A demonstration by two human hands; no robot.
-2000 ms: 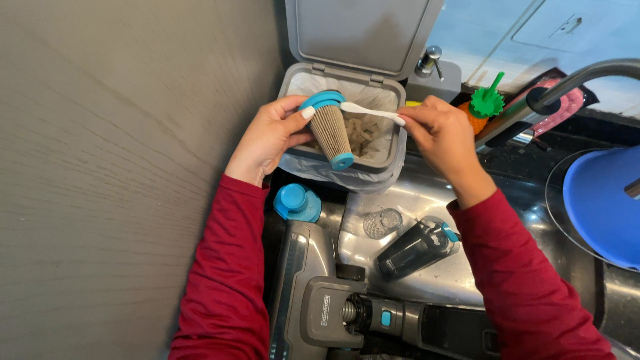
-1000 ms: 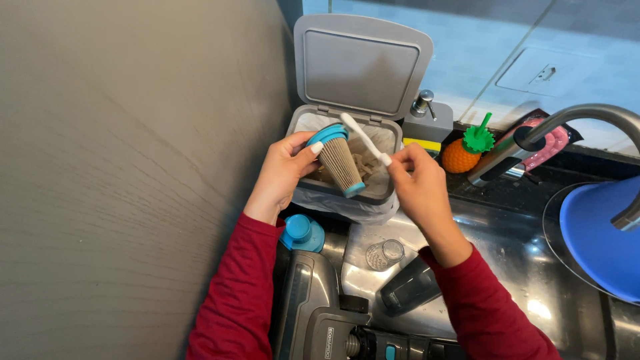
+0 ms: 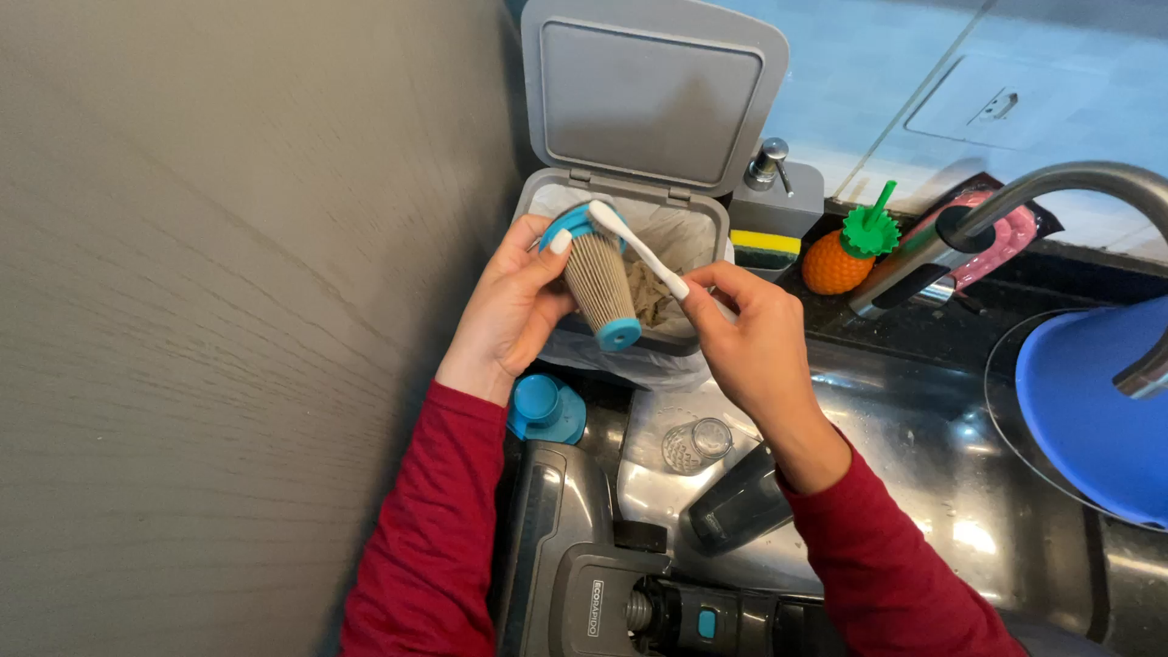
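Observation:
My left hand (image 3: 513, 306) grips the blue rim of a pleated cone-shaped vacuum filter (image 3: 598, 281), tilted with its narrow blue end down. Between the fingertips of my right hand (image 3: 756, 342) is a white toothbrush (image 3: 637, 246); its head lies against the filter near the blue rim. Both are above a grey lidded bin (image 3: 716, 219), whose lid (image 3: 646, 100) stands raised. Greyish dust or debris (image 3: 650, 294) lies in the white liner. A blue plastic part (image 3: 547, 408) sits just below the bin.
Vacuum cleaner parts (image 3: 593, 598) fill the near edge. A clear glass (image 3: 698, 445) and a dark transparent container (image 3: 739, 502) lie on the steel sink top (image 3: 876, 401). A soap dispenser with sponge (image 3: 766, 245), an orange pineapple-shaped cup (image 3: 838, 260), faucet (image 3: 912, 260) and blue basin (image 3: 1086, 411) stand right.
The toothbrush has shifted over the filter, its head now by the blue rim. Both hands keep their holds. The view has moved, showing more of the raised lid than two seconds ago.

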